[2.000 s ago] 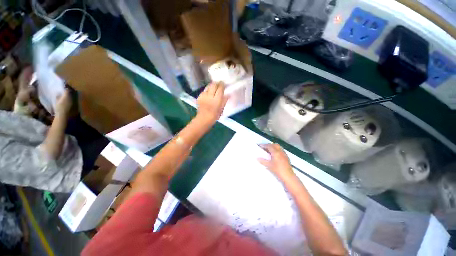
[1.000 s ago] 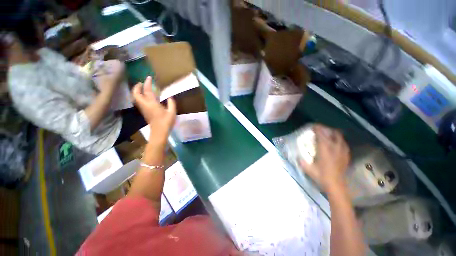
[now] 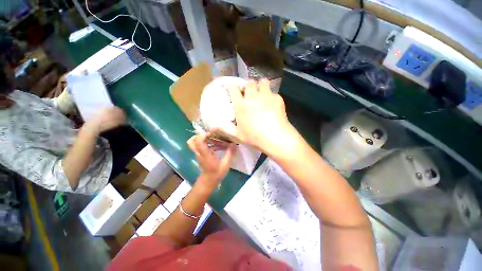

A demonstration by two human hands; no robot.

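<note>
A cream appliance unit [image 3: 218, 101] in cloudy plastic stands in the middle, at the mouth of an open retail box [image 3: 244, 160]. The box's brown flap [image 3: 191, 90] stands up behind the unit. My right hand [image 3: 262, 114] grips the unit from above and the right. My left hand [image 3: 211, 159] is at the box's near left side, below the unit, with its fingers on the box edge. The lower end of the unit is hidden by the box and my hands. The stack of leaflets [image 3: 280, 211] lies just in front of me, partly under my right forearm.
Bagged units [image 3: 404, 172] stand at the right. Black bagged bundles [image 3: 338, 55] lie behind, below a power strip [image 3: 417, 61] with a black plug [image 3: 446, 82]. A closed box [image 3: 430, 256] is at lower right. Another person's arm [image 3: 87, 137] and open boxes [image 3: 108, 204] are at left.
My right hand has carried the unit from the right-hand row leftward to the open box. My left hand has come to that box, which now stands closer to me. The view has shifted.
</note>
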